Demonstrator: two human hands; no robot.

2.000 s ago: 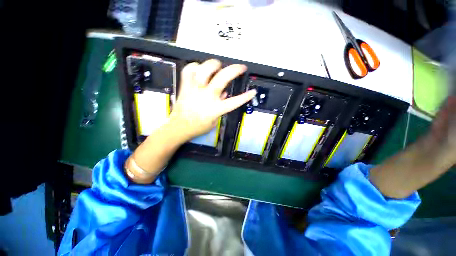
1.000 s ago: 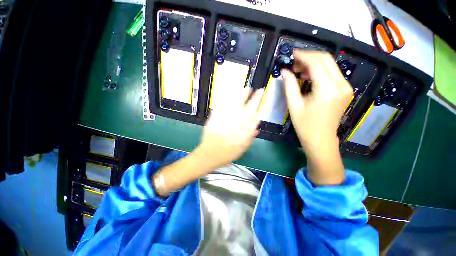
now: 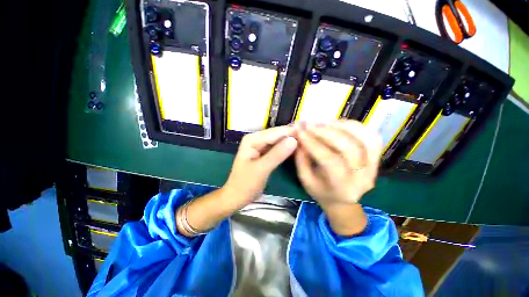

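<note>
A black foam tray (image 3: pixel 216 87) holds several opened smartphones side by side. The middle phone (image 3: pixel 354 55) shows dark round camera lenses (image 3: pixel 321 59) at its upper left and a white battery with yellow edges (image 3: pixel 325 100). My left hand (image 3: pixel 255 165) and my right hand (image 3: pixel 339 162) meet at the fingertips just over the tray's near edge, below the middle phone. Thumbs and index fingers are pinched together. Whatever may be between them is too small or blurred to tell.
A perforated white strip (image 3: pixel 144 130) lies left of the tray. A green clip (image 3: pixel 118 20) and a clear film with dark rings (image 3: pixel 95 101) lie on the green mat (image 3: pixel 116 152). Orange-handled scissors (image 3: pixel 455 22) lie beyond the tray. Another tray (image 3: pixel 72 217) stands lower left.
My right hand has left the middle phone's camera lenses and moved down towards me. My left hand has come to meet it at the tray's near edge. The view has shifted.
</note>
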